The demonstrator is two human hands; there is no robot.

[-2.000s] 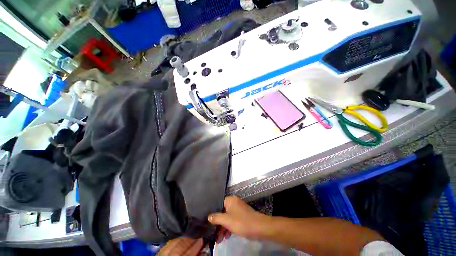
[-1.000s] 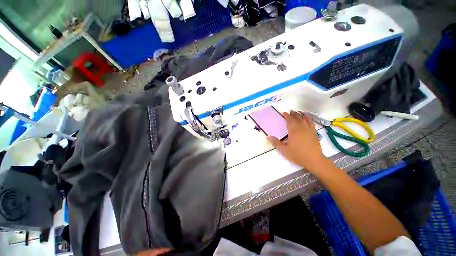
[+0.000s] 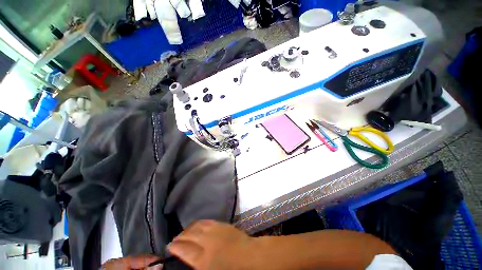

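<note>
The dark grey garment lies heaped left of the needle area and hangs over the table's front edge. A long dark seam or zipper with paler edges runs down it. My right hand is at its lower part with curled fingers, closed on the dark edge. My left hand, cut off by the bottom rim, pinches the same dark edge just left of it. The fingertips are partly hidden. The white sewing machine stands behind, with the garment's upper edge beside its presser foot.
On the bed right of the needle lie a pink-screened phone, pink and blue snips, green and yellow-handled shears and a black round object. A blue crate with dark fabric stands below right. A red stool is far left.
My right hand was over the phone and snips a second ago and is now down at the garment's lower edge. My left hand shows more at the bottom. The snips are visible again.
</note>
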